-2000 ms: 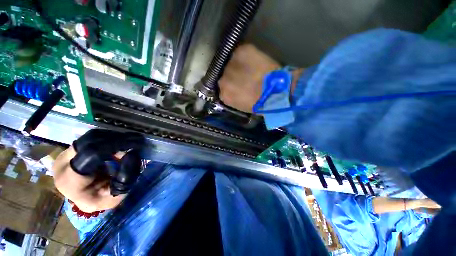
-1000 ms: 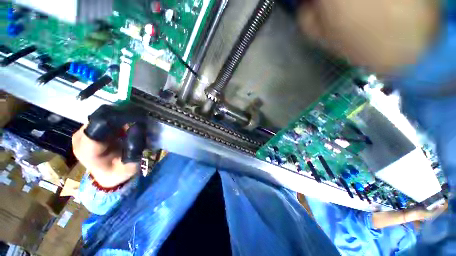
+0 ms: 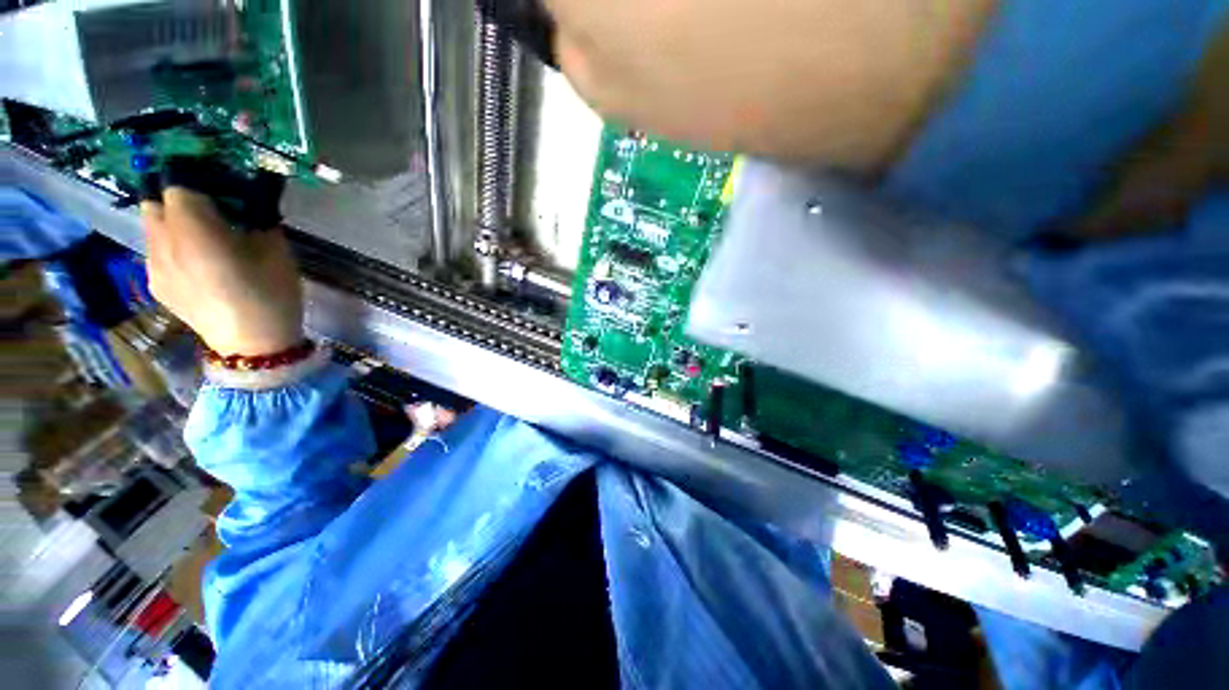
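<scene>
My left hand (image 3: 223, 256), with black fingertip covers, is at the near edge of the left green circuit board (image 3: 276, 81). Its fingers are over the board's edge and I cannot tell whether they hold anything. My right hand and forearm (image 3: 782, 68) are large and blurred at the top, reaching over the right board; the fingers are cut off by the top edge. The right green circuit board (image 3: 654, 229) lies on the conveyor and carries a large pale silver heatsink (image 3: 876, 310), with dark and blue parts along its near edge.
The silver conveyor rail (image 3: 593, 431) runs across in front of me, with the chain (image 3: 404, 297) behind it. A ribbed threaded shaft (image 3: 495, 135) and a smooth rod (image 3: 433, 135) lie between the boards. Boxes and clutter are below left. Blue clothing shows at the left edge.
My left hand has moved from beside the rail up to the left board. My right arm has moved left across the top. The view has shifted, and the right board fills more of it.
</scene>
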